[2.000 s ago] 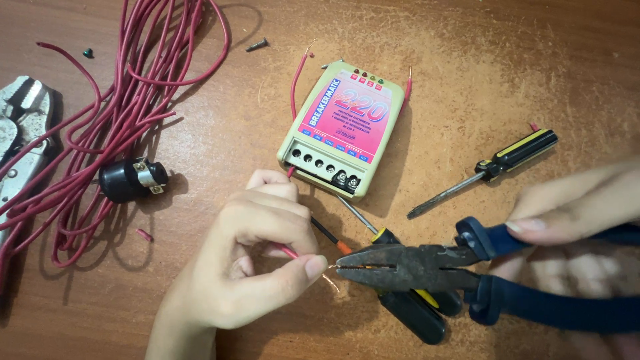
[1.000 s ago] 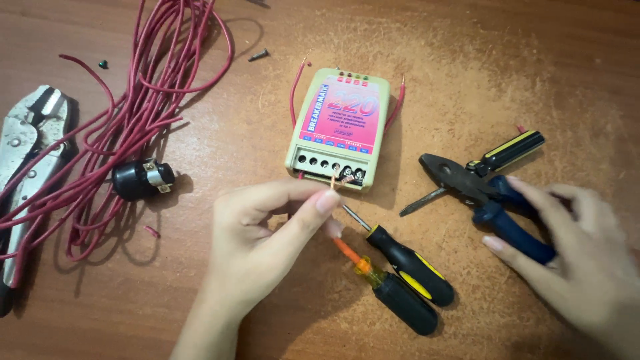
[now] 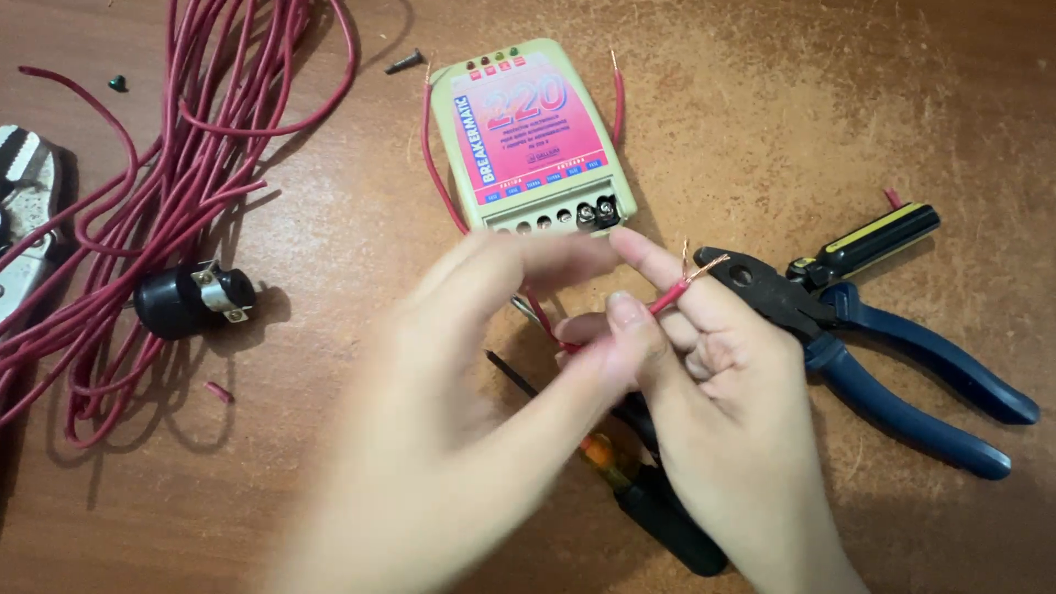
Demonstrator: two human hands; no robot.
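A red insulated wire [image 3: 670, 298] ends in bare copper strands split into two prongs. My right hand [image 3: 726, 371] has this wire between its thumb and fingers, just below the stripped end. My left hand [image 3: 478, 346], partly blurred, reaches over from the left; its thumb lies by the right hand's fingers, and whether it grips the wire cannot be told. Just above the hands lies a beige voltage protector [image 3: 536, 124] with a pink label and a row of terminals along its lower edge. Beneath the hands are screwdrivers, one with a black handle [image 3: 672, 520], partly hidden.
Blue-handled pliers [image 3: 825, 330] lie at the right, touching a black and yellow screwdriver handle [image 3: 883, 239]. At the left are coiled red wire [image 3: 206, 148], locking pliers [image 3: 29, 190] and a black plug [image 3: 194, 299]. A screw [image 3: 404, 62] lies near the protector.
The pliers, in my right hand two seconds ago, now lie on the table, let go. My right hand has moved left to the wire that my left hand held.
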